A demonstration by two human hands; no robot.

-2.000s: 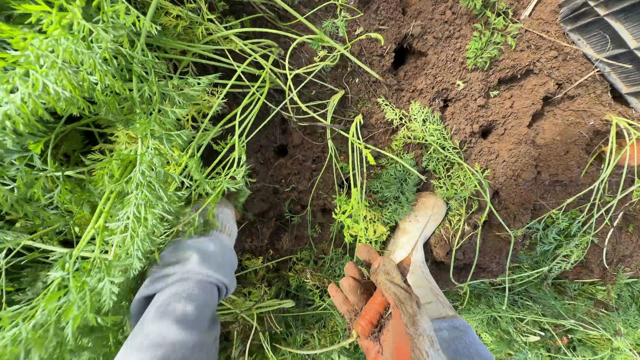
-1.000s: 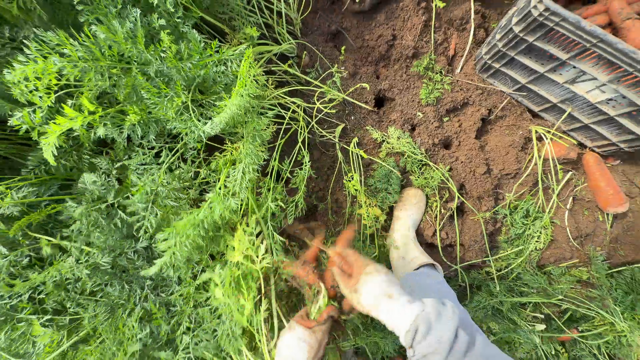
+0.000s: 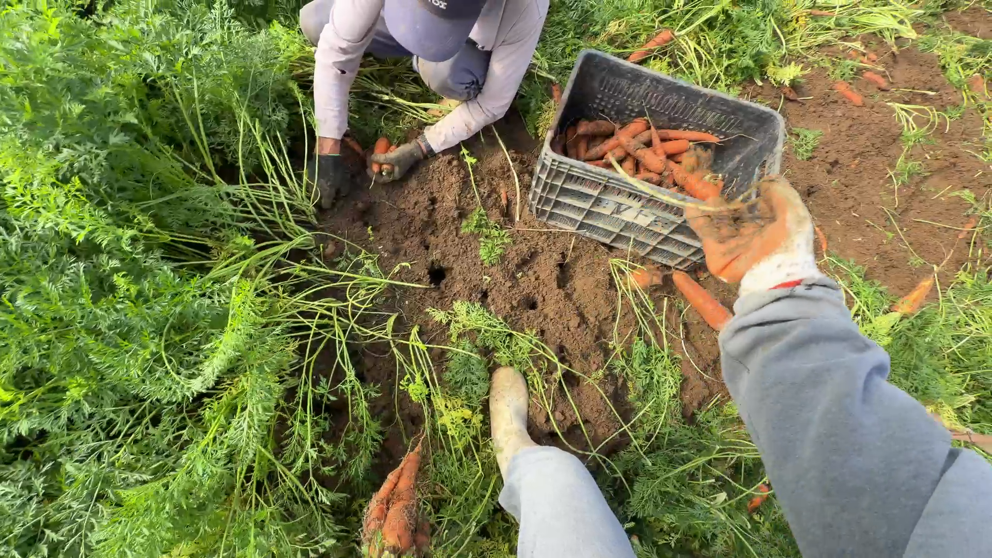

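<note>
My right hand (image 3: 748, 232), in a soil-stained glove, is over the near right rim of a black plastic crate (image 3: 612, 205). Its fingers are apart, and a blurred thin stem or root crosses in front of them. Orange carrots (image 3: 639, 147) lie heaped inside the crate, some just beyond my fingertips. At the bottom edge of the view, a bunch of soil-covered carrots (image 3: 399, 508) points tips up; whatever holds or supports it is hidden. My left hand is out of view.
A co-worker in a cap crouches at the top, one gloved hand (image 3: 397, 161) around carrots. Dense carrot foliage (image 3: 139, 325) fills the left. My boot (image 3: 509, 415) stands beside bare soil with holes. Loose carrots (image 3: 701, 301) lie near the crate.
My right hand has moved from the carrots low in the view up and right to the crate. My left hand has left the view. The view has shifted, bringing in the co-worker and whole crate.
</note>
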